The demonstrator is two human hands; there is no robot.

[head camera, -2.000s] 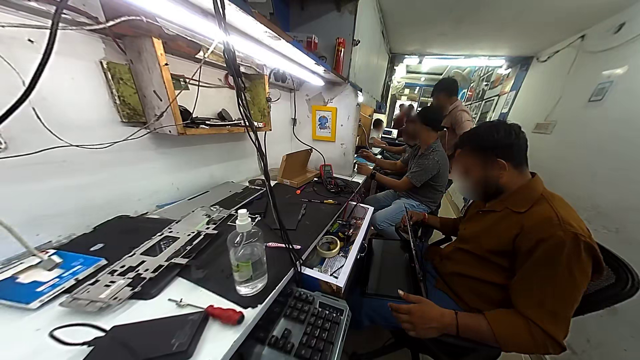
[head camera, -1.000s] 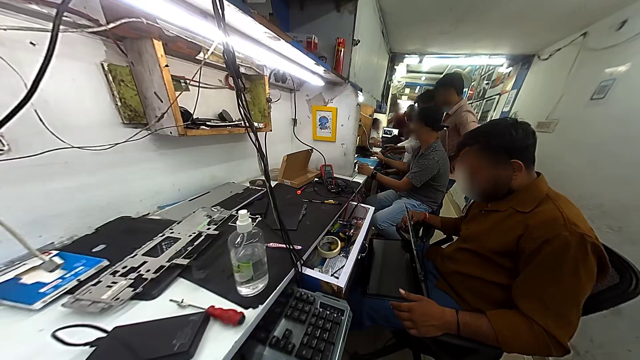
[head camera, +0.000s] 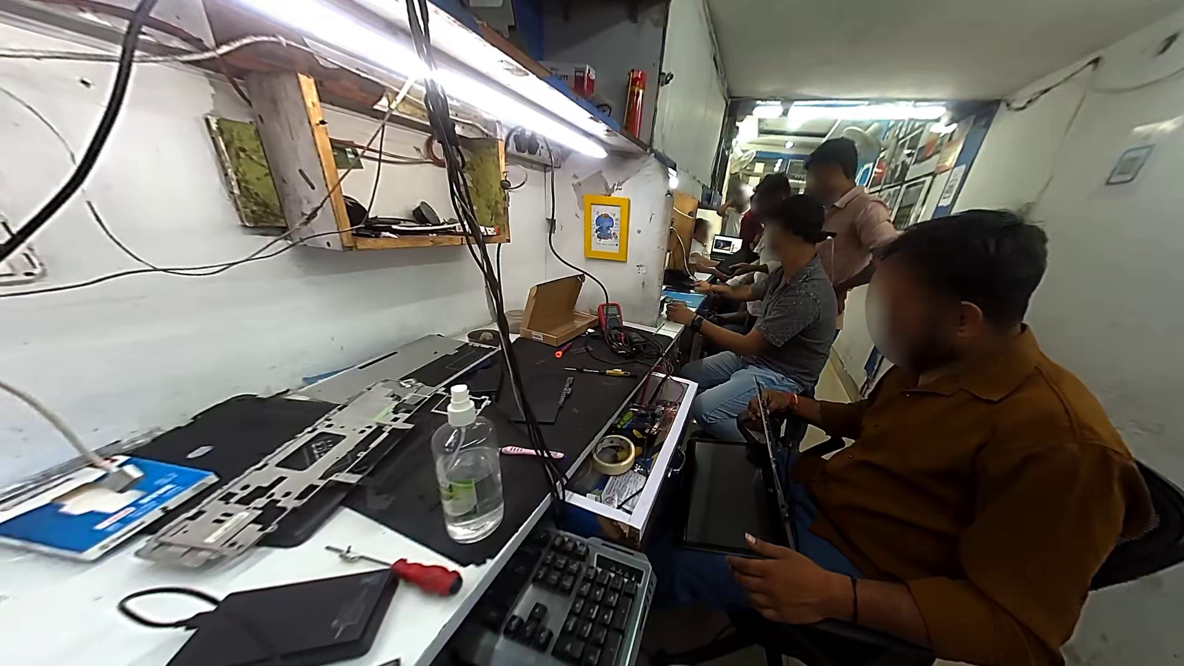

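Note:
Neither of my hands is in view. On the bench lie a red-handled screwdriver point(head camera: 427, 577), a black flat device point(head camera: 287, 620) with a looped cable, and a metal laptop frame point(head camera: 305, 462). A clear pump bottle point(head camera: 469, 490) stands on the black mat, near a black keyboard point(head camera: 564, 601). At the right, a seated person in a brown shirt point(head camera: 999, 481) has an opened laptop-like device point(head camera: 731, 495) on the lap. One of that person's hands holds its upright thin part at the top; the other is spread near its lower edge.
An open drawer point(head camera: 680, 416) with tape and small parts juts out from the bench. Black cables point(head camera: 486, 268) hang in front of the shelf. A cardboard box point(head camera: 555, 310) and a red multimeter point(head camera: 610, 317) stand farther back. Several people sit or stand beyond.
At the back, the standing person's head has moved slightly to the right. The bench items have stayed in place.

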